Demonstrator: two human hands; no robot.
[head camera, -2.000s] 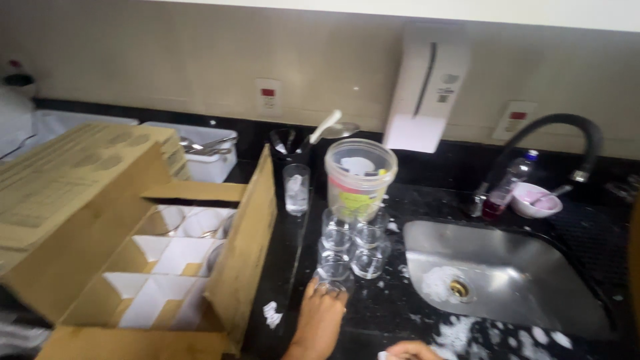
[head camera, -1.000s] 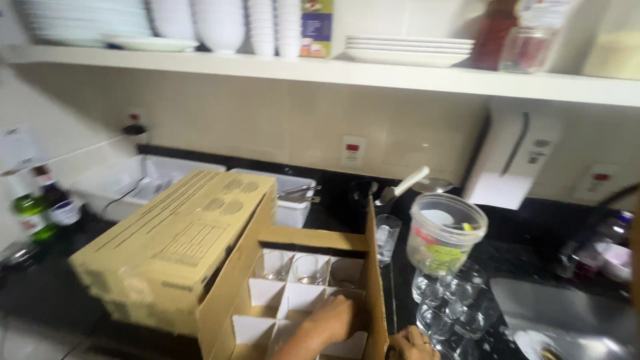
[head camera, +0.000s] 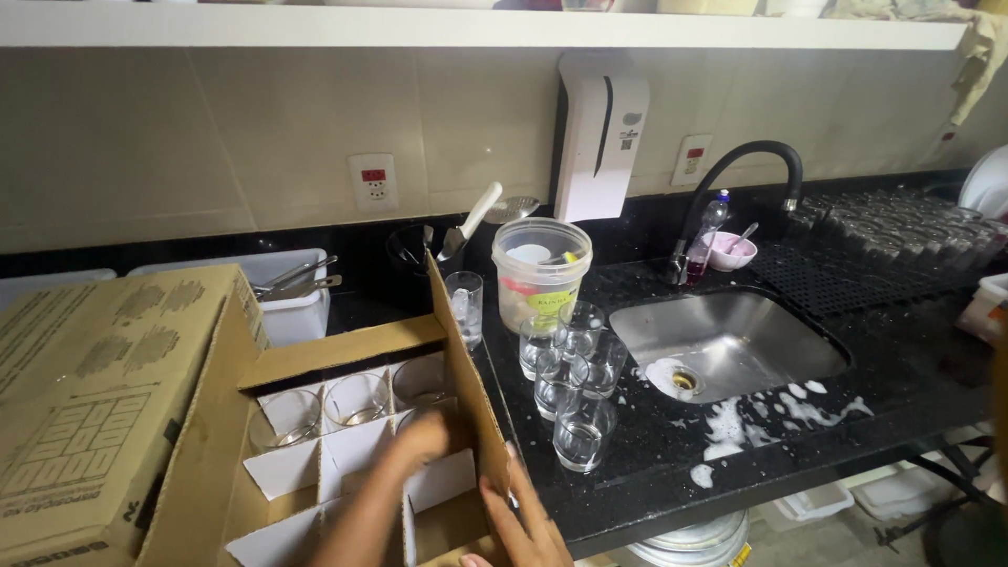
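Observation:
My left hand (head camera: 433, 438), blurred, reaches into a divided cell of the open cardboard box (head camera: 342, 350); a glass rim shows beside it, and whether the fingers hold it is unclear. Clear glass tumblers stand in the far cells, such as the one at the left (head camera: 287, 425). My right hand (head camera: 524, 516) is at the box's right flap (head camera: 472, 378), fingers along the outer face and thumb tip on the inner side. Several clear tumblers (head camera: 584, 433) stand upright on the black counter, right of the flap. Another tumbler (head camera: 465, 311) stands behind the flap.
A closed carton (head camera: 102, 394) lies left of the box, before a white bin of utensils (head camera: 299, 315). A plastic bucket (head camera: 542, 276) stands behind the tumblers. Right are a steel sink (head camera: 732, 339), foam (head camera: 728, 425), a black faucet (head camera: 740, 150) and many glasses on a mat (head camera: 906, 224).
Two seconds ago my left hand was at the tumblers on the counter; one second ago it was inside the box, where it still is. My right hand has come to the flap. The view has shifted.

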